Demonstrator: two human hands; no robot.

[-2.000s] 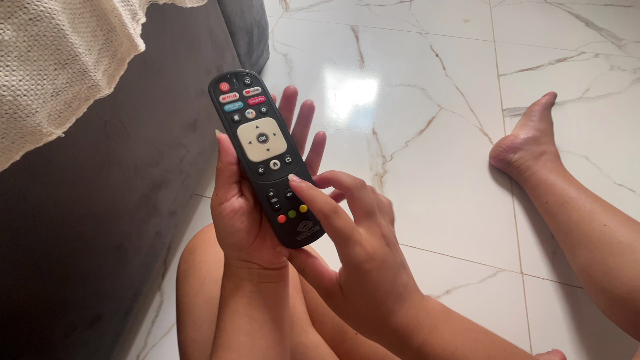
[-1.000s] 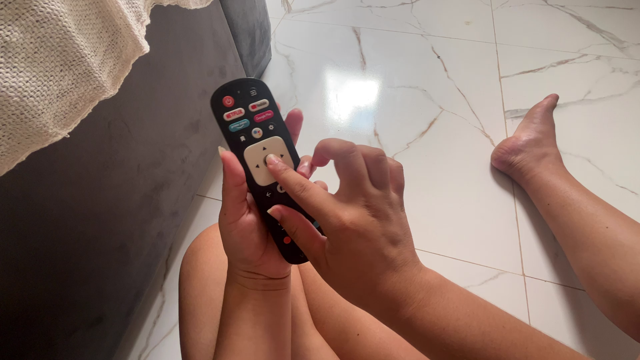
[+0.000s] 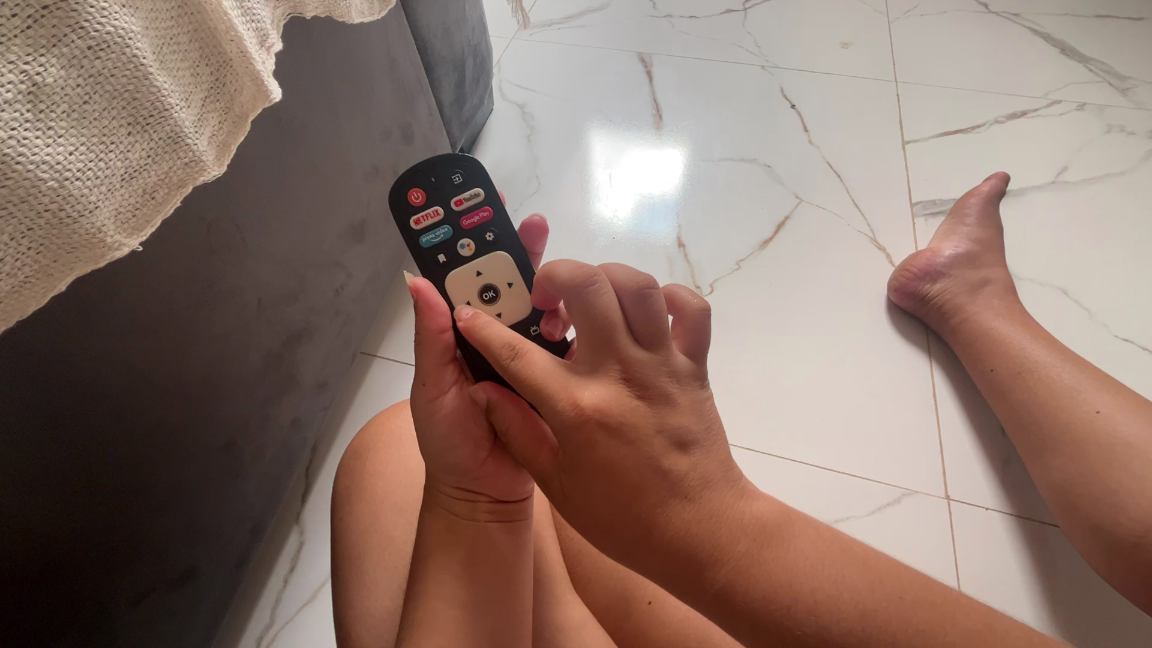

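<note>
A black TV remote control (image 3: 430, 192) lies tilted in my left hand (image 3: 463, 432), its top end pointing up and slightly left. My left thumb runs along its left edge and the fingertips show at its right edge. My right hand (image 3: 630, 405) is over the lower part of the remote. Its index fingertip rests at the lower left corner of the cream direction pad (image 3: 508, 281), which has a round OK button in the middle. The other right fingers are curled with nothing in them, and the right thumb is beside my left palm. The remote's bottom end is hidden.
A grey upholstered sofa (image 3: 297, 225) stands on the left, with a cream woven throw (image 3: 135, 117) hanging over it. Below is a glossy white marble-look tile floor (image 3: 792, 360) with brown veins. My bent legs are underneath, and a bare foot (image 3: 954, 252) rests at the right.
My right index finger has moved from the lower keys up to the middle of the direction pad, then to its lower left corner. My left hand keeps hold of the remote.
</note>
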